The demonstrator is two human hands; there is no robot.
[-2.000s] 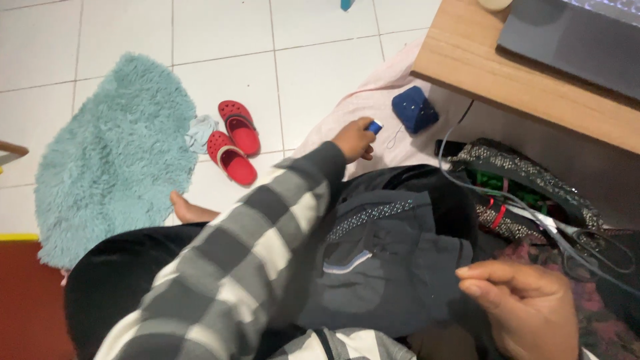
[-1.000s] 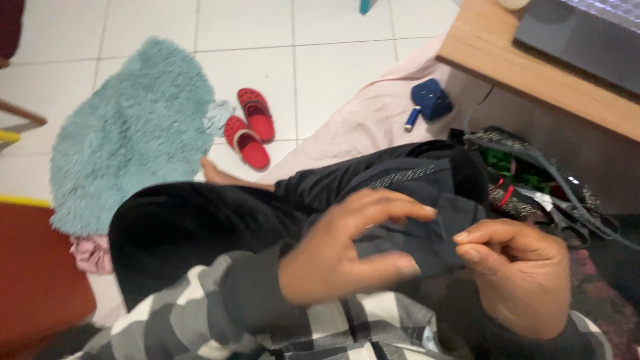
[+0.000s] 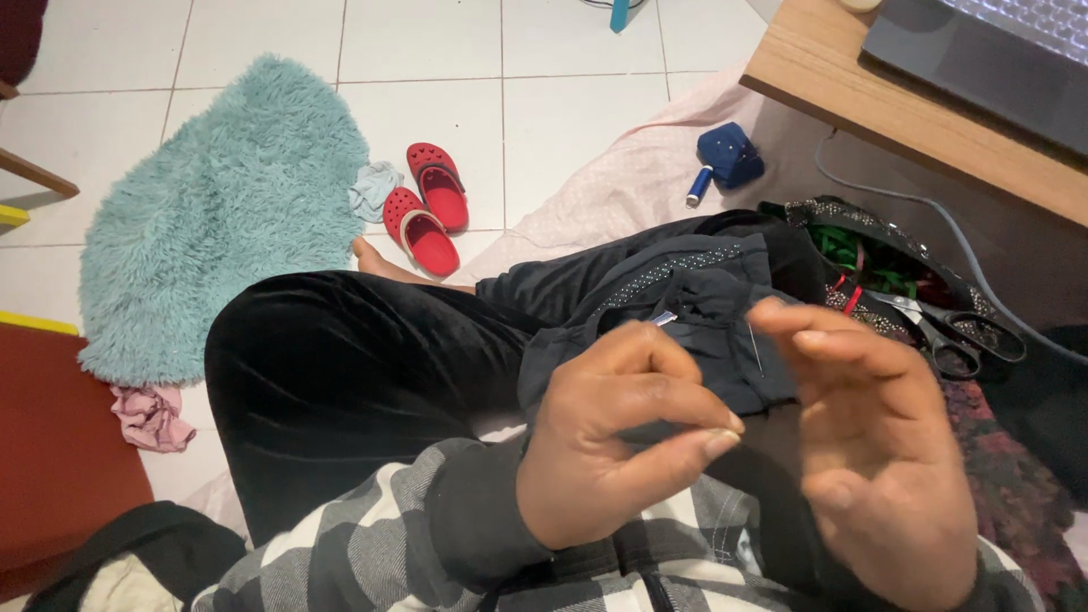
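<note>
My left hand (image 3: 629,433) is above my lap, its thumb and forefinger pinched together; any thread between them is too fine to see. To its right, my right hand (image 3: 892,450) is raised with the thumb apart from the fingers. A thin sewing needle (image 3: 756,350) shows just below its forefinger tip, over the dark cloth; what supports it is unclear. The dark garment (image 3: 714,353), with a dotted trim and a small pale label, lies across my lap. Beyond my leg, a blue thread spool (image 3: 699,186) lies beside a blue pincushion (image 3: 731,155) on pale pink cloth.
Black-handled scissors (image 3: 943,331) rest on a sequined bag (image 3: 969,297) at the right. Above it are a wooden table (image 3: 816,64), a laptop (image 3: 977,76) and a hanging cable (image 3: 956,212). Red clogs (image 3: 425,208) and a fluffy teal rug (image 3: 229,221) are on the tiles.
My left hand has come back from beside the pincushion to my lap, and the spool now lies by the pincushion. Its fingers have closed to a pinch, while my right hand's pinch has opened.
</note>
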